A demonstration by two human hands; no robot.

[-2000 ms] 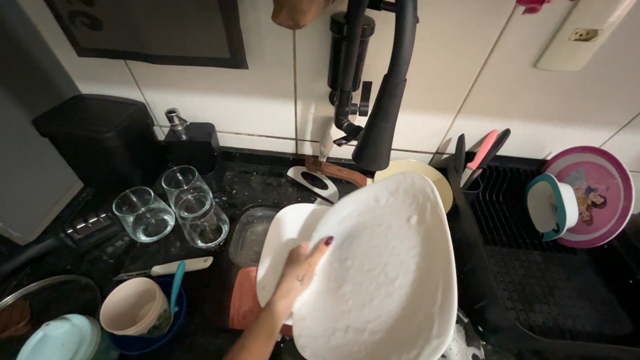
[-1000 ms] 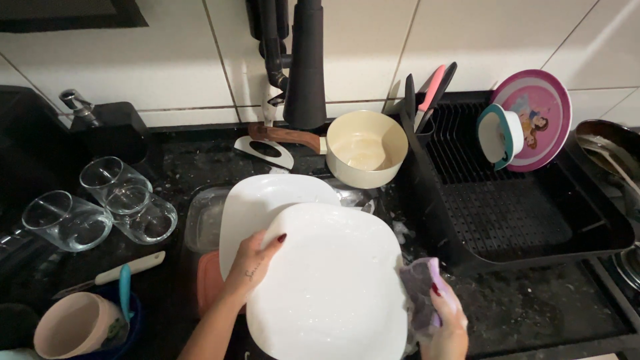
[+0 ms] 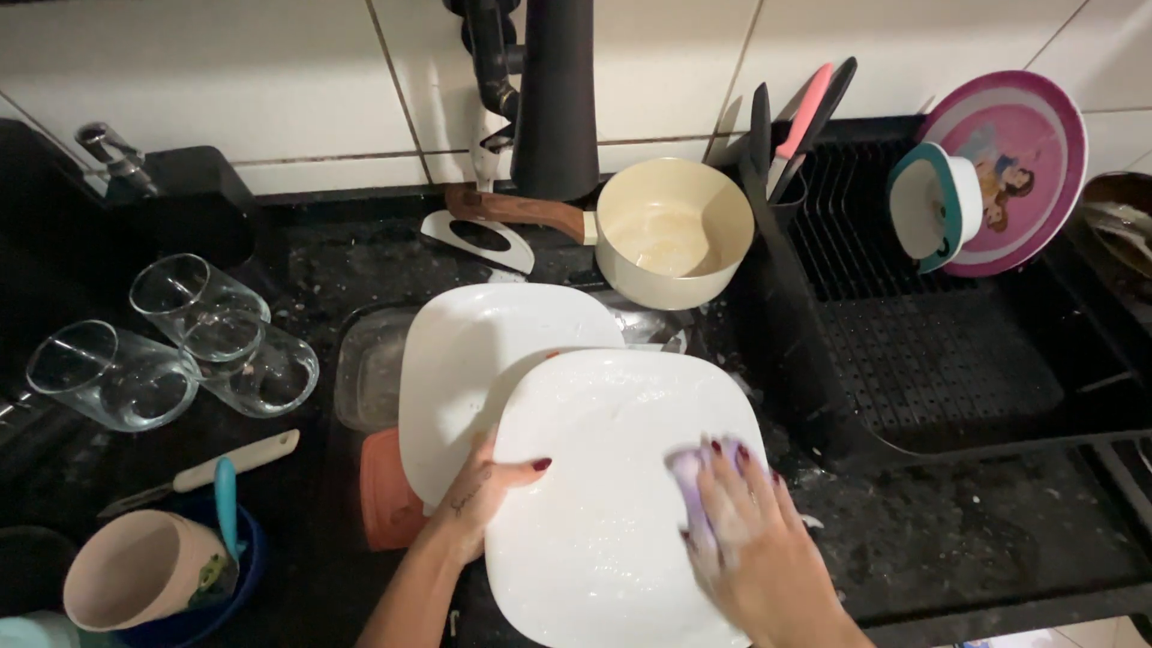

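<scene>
My left hand [image 3: 490, 495] grips the left edge of a white rounded-square plate [image 3: 612, 540], thumb on its face. My right hand [image 3: 742, 513] presses a purple sponge [image 3: 691, 490], wet with suds, against the plate's right side. Water drops and suds shine on the plate. Behind it lies a second white plate [image 3: 486, 351], partly covered, over the sink. Under that plate's left side are a clear plastic container [image 3: 369, 373] and an orange-red container or lid [image 3: 387, 490]. A cream saucepan [image 3: 675, 234] with a wooden handle stands just beyond the plates.
The black faucet [image 3: 556, 99] hangs above the far sink edge. Several glasses [image 3: 148, 387], a white-handled knife [image 3: 238, 459] and a pink cup [image 3: 135, 571] are at left. On the right, a black dish rack [image 3: 945, 360] holds knives, a teal-rimmed bowl [image 3: 922, 207] and a pink plate [image 3: 1035, 171].
My right hand with the sponge has moved left from beside the plate onto its face. My left hand still holds the plate, which was more tilted two seconds ago.
</scene>
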